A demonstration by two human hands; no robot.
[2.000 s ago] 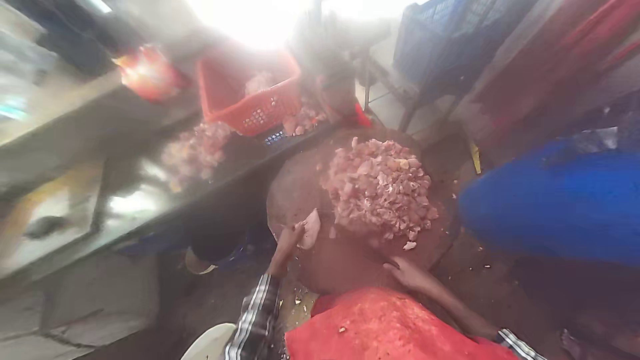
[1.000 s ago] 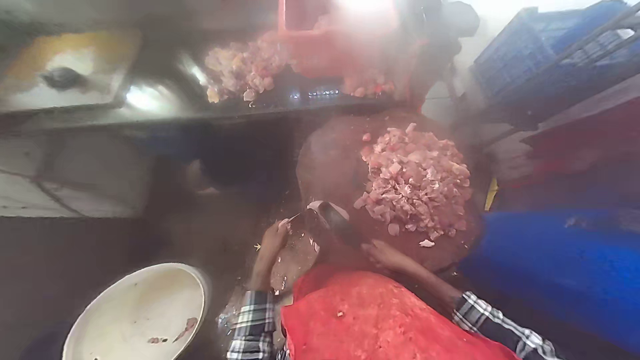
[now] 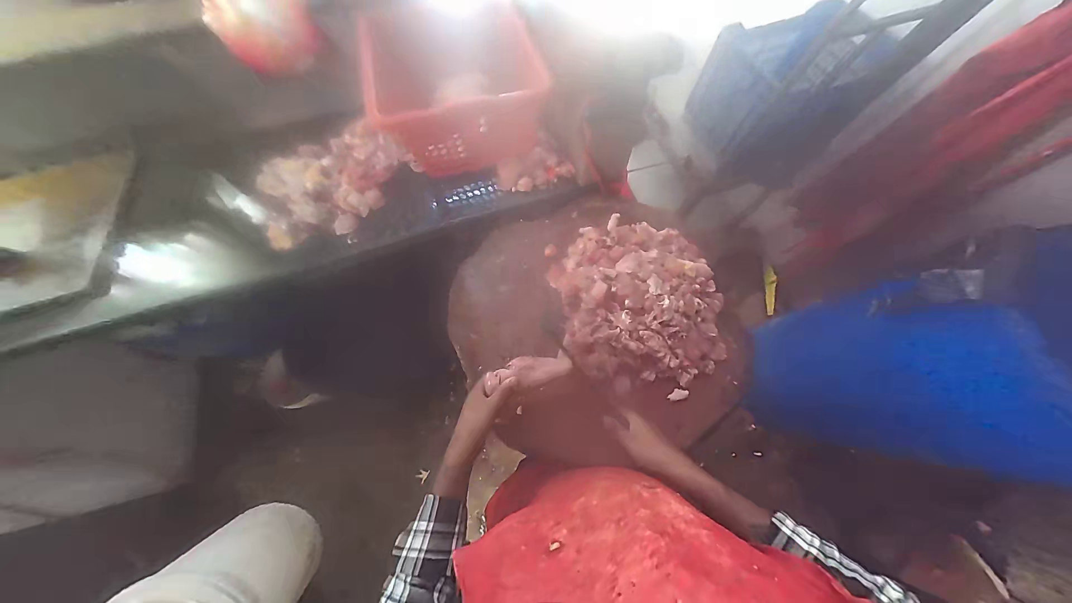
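My left hand [image 3: 496, 387] is closed on a pale pink piece of raw meat [image 3: 536, 371] near the front left of a round chopping block [image 3: 494, 293]. A heap of chopped raw meat [image 3: 641, 301] lies on the back right of the block. My right hand [image 3: 628, 431] is low over the block's front, just below the heap. Its fingers are blurred, and whether it holds a tool cannot be made out. A small loose bit of meat [image 3: 677, 394] lies at the heap's near edge.
Behind the block, a metal counter [image 3: 209, 268] bears a red plastic basket [image 3: 456, 126] and more cut meat [image 3: 327, 180]. A blue barrel-like object [image 3: 904, 377] lies to the right. At bottom left is a whitish container [image 3: 243, 553]. A blue crate [image 3: 779, 84] stands at the upper right.
One second ago a dark blade showed by my right hand over the block; it cannot be made out now. My left hand has moved nearer the heap with the meat. The view has turned.
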